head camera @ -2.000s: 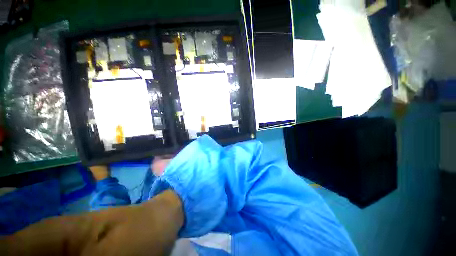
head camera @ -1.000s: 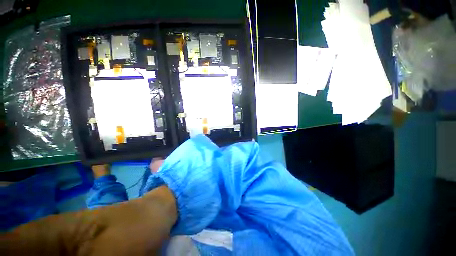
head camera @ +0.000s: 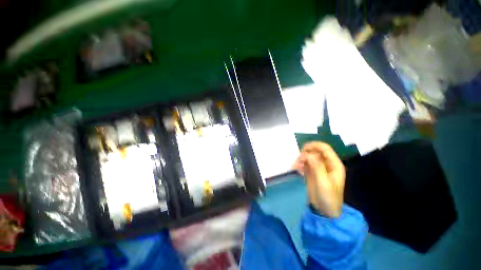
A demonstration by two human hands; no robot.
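Observation:
The black two-slot tray lies on the green mat and holds two open units. Their bright central panels are white and uncovered. To its right lies a white-edged sheet strip, black in its upper part and white in its lower part. My right hand, bare with a blue sleeve, is raised at the strip's lower right corner. Its fingertips are drawn together. Blur hides whether they touch the strip or pinch anything. My left hand is not visible.
Small white squares and a large white paper stack lie right of the strip. A black box-like object is below them. Clear film and a red bin are at left. More units lie behind.
The view has shifted, showing more of the bench behind and left. My right hand has gone from low before the tray to the strip's corner. The other hand at lower left is out of sight.

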